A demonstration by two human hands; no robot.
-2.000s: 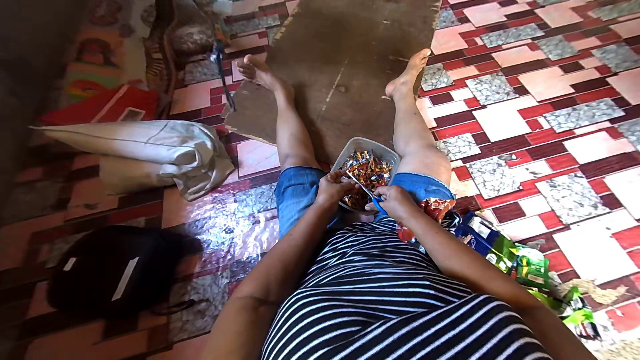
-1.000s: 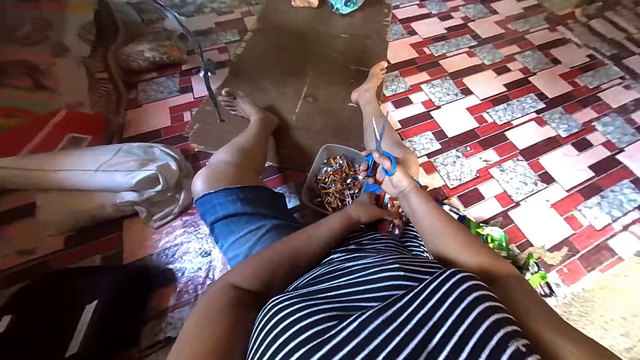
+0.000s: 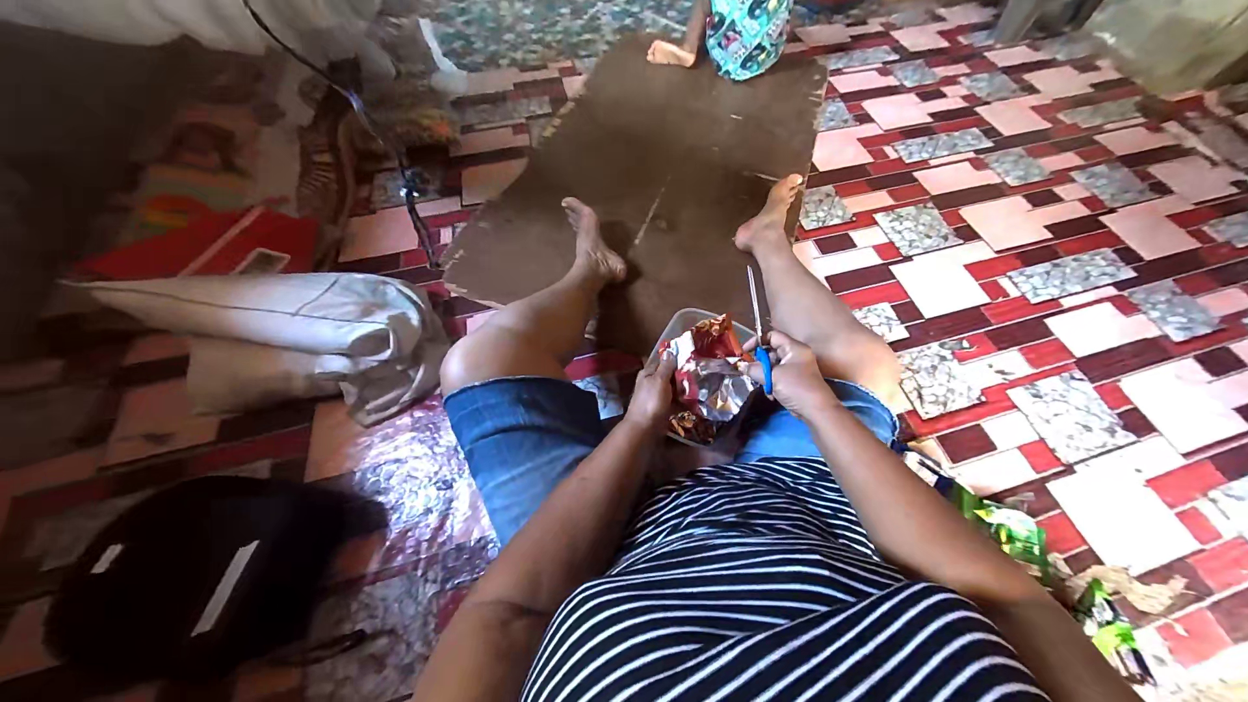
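Note:
My left hand (image 3: 655, 390) grips the left edge of a red and silver foil wrapper (image 3: 717, 375). In my right hand (image 3: 792, 375) is a pair of scissors (image 3: 764, 366) with blue handles, its blades pointing away from me; that hand is also at the wrapper's right side. Whether its fingers pinch the foil is hard to tell. Under the wrapper, between my thighs, sits a pale plastic tub (image 3: 687, 317) with small orange-brown cut pieces (image 3: 690, 425) in it, partly covered by the foil.
A brown board (image 3: 673, 166) lies on the patterned floor beneath my feet. Another person's foot (image 3: 673, 53) is at its far end. White sacking (image 3: 322, 312) and a black bag-like object (image 3: 185, 575) lie at left. Green wrappers (image 3: 1014, 531) lie to my right.
The red and silver wrapper is now spread between my hands over the tub. My left hand has moved to the tub's left side, and the scissors are lower, beside the wrapper. The view has shifted.

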